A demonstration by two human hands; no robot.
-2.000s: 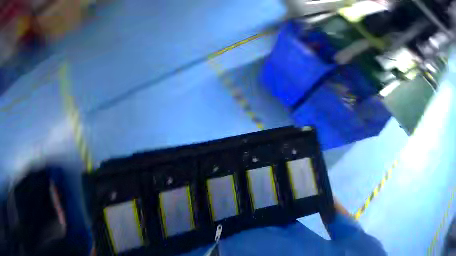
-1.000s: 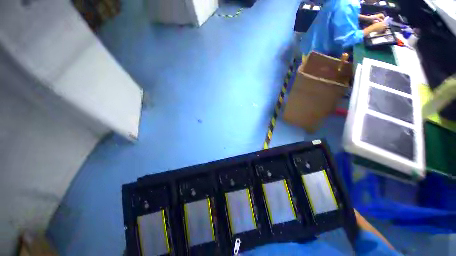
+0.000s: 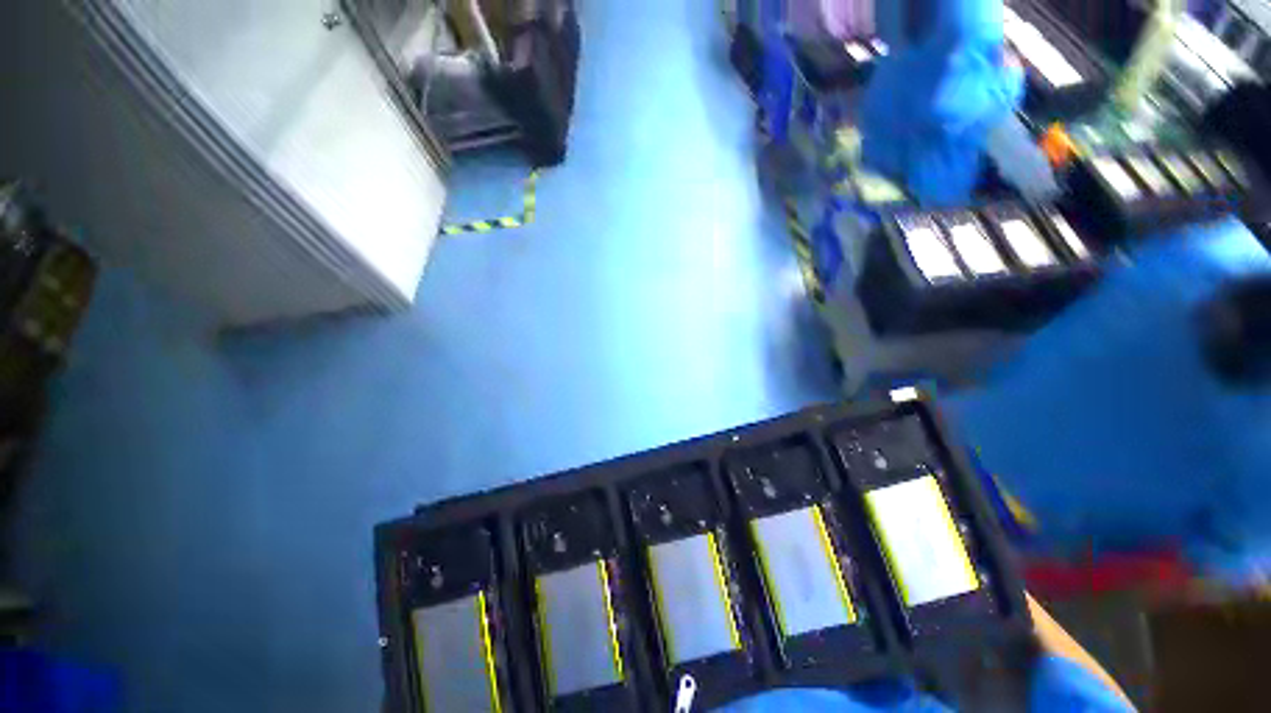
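A black phone tray (image 3: pixel 613 504) with several pockets lies across the lower middle, tilted up to the right. Its pockets hold smartphones (image 3: pixel 693 596) with pale, yellow-edged labels. My right hand (image 3: pixel 1071 644) shows only as a sliver of skin at the tray's lower right corner, beside a blue sleeve; the fingers are hidden under or behind the tray. My left hand is out of the picture. A small white zip pull shows at the tray's near edge, over my blue clothing.
A large white cabinet (image 3: pixel 300 153) stands at the left, with a dark chair-like object behind it. At the right, people in blue (image 3: pixel 1122 404) are beside a bench with more filled trays (image 3: pixel 997 248). Striped floor tape (image 3: pixel 488 224) runs near the cabinet. Something blue is at lower left.
The view has moved along the aisle. The cardboard box and white framed rack are gone from view; people and filled trays now show at the right. The tray stays held in front, slightly further right.
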